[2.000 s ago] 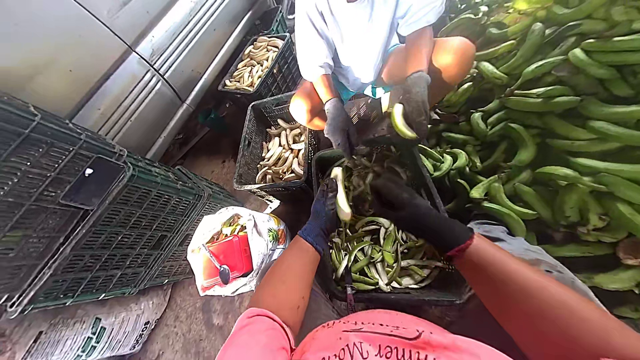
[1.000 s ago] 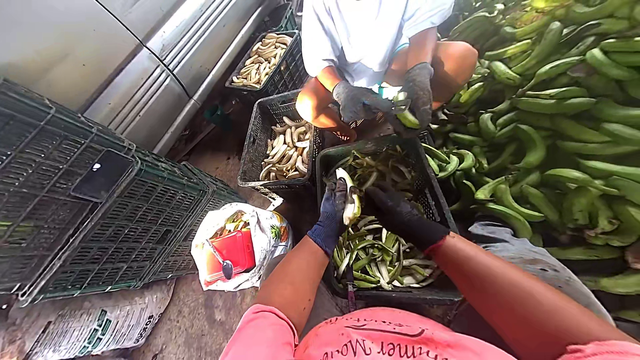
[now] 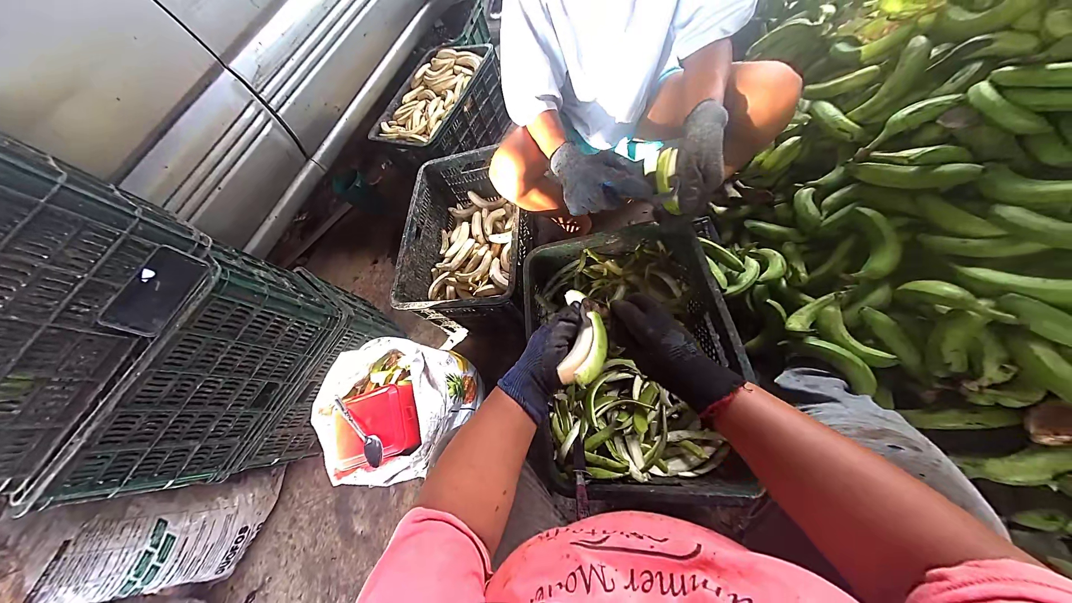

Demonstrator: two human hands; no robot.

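Observation:
My left hand (image 3: 548, 356), in a dark blue knit glove, is closed around a partly peeled green plantain (image 3: 584, 345). Pale flesh shows on its left side and green skin on its right. My right hand (image 3: 662, 339), in a black glove, is at the plantain's upper right; its fingertips are partly hidden, so its grip is unclear. Both hands are above a black plastic crate (image 3: 730, 322) that holds green peels (image 3: 641, 427). A thin tool with a dark red handle (image 3: 582, 496) stands at the crate's near wall.
Across the crate a crouching person in gray gloves (image 3: 599, 180) holds a green plantain (image 3: 667, 177). Peeled plantains (image 3: 479, 247) fill crates at the left. Green plantains (image 3: 921, 234) are heaped at the right. Stacked crates (image 3: 209, 377) and a white bag with a red container (image 3: 385, 423) are at my left.
The plantain between my hands shows more bare flesh than two seconds ago. My right hand has shifted about beside it. The other person's hands have moved around their plantain.

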